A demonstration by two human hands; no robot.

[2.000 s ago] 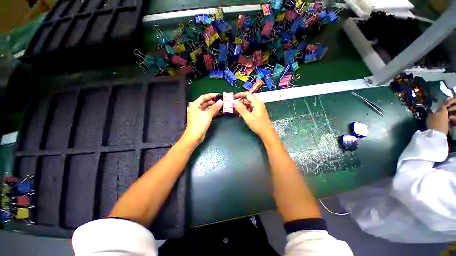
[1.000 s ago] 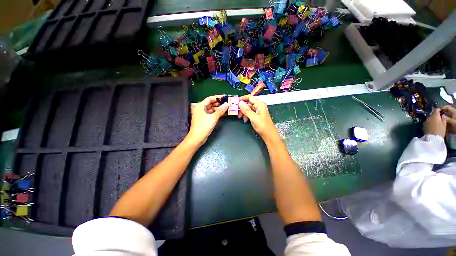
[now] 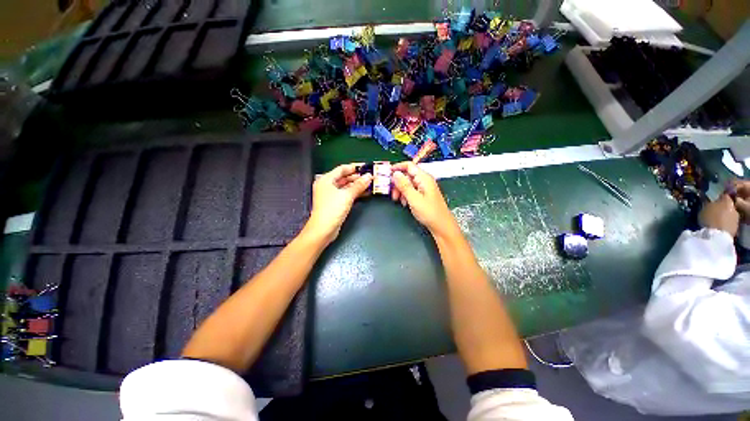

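Note:
A small dark unit with a pink binder clip (image 3: 381, 178) on it is held between my two hands, just in front of the metal strip. My left hand (image 3: 335, 197) holds its dark left end with the fingertips. My right hand (image 3: 418, 194) pinches the clip side from the right. The fingers hide part of the unit. Two small rounded blocks with pale faces, a front one (image 3: 574, 245) and a back one (image 3: 590, 225), lie on the mat at right.
A black compartment tray (image 3: 173, 244) lies left, with clipped units (image 3: 38, 326) at its left end. A heap of binder clips (image 3: 403, 90) lies beyond the metal strip (image 3: 526, 159). Tweezers (image 3: 606, 183) lie at right, near a metal post and a white-sleeved coworker (image 3: 695, 284).
My hands and the clipped unit sit slightly lower in the picture, and the view has shifted a little. My grip looks nearly the same. The coworker's hands have moved.

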